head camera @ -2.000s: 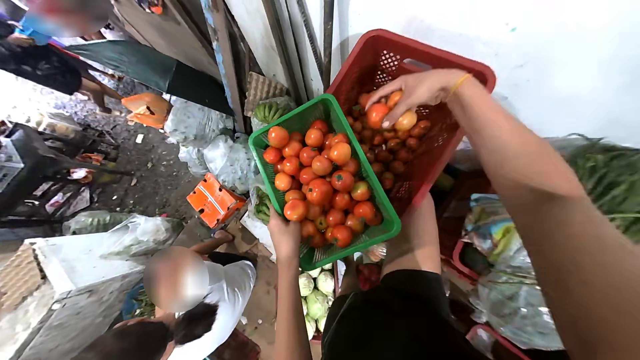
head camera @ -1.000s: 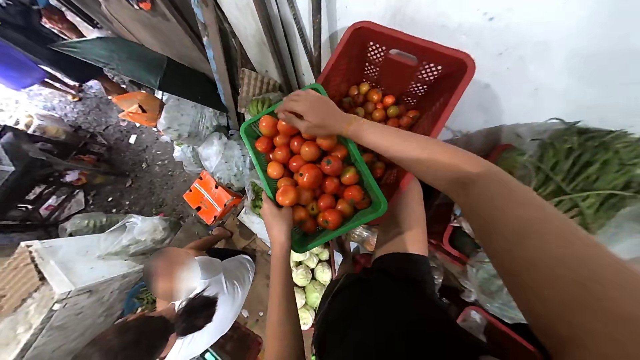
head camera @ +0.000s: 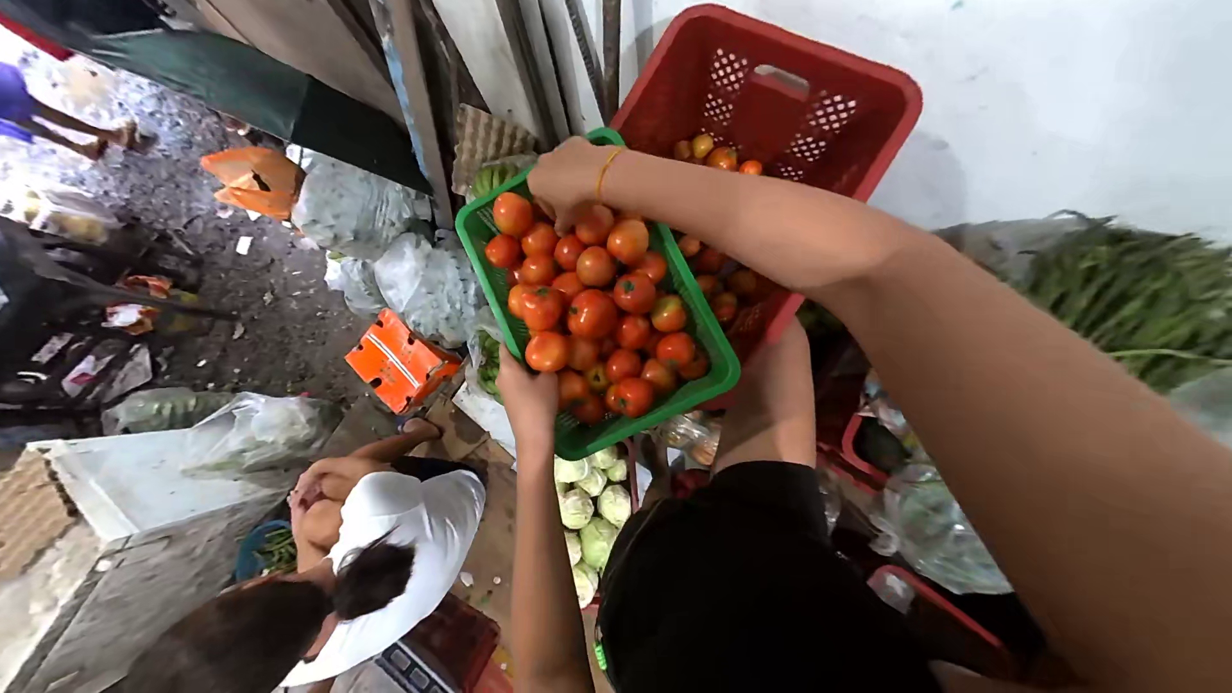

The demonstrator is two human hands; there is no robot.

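My left hand point(head camera: 529, 390) grips the lower left rim of a green plastic basket point(head camera: 727, 371) heaped with red and orange tomatoes point(head camera: 593, 314). Over the basket's upper end is my right hand point(head camera: 573, 183), with a yellow band at the wrist. Its curled fingers reach down at the tomatoes, and whether one is in them cannot be told. Behind and to the right, a red perforated plastic crate point(head camera: 770, 101) holds smaller tomatoes point(head camera: 722, 157), partly hidden by my right forearm. The basket overlaps the crate's left edge.
Green cabbages point(head camera: 597, 510) lie below the basket. A person in a white shirt point(head camera: 414, 520) sits at lower left, near an orange box point(head camera: 399, 361). Leafy greens point(head camera: 1136, 289) and plastic bags point(head camera: 943, 525) are at right. A white wall point(head camera: 1039, 106) stands behind the crate.
Two seconds ago my right hand was at tomatoes in the red crate; it moved left to the green basket and remains over its upper end. My left hand still holds the basket.
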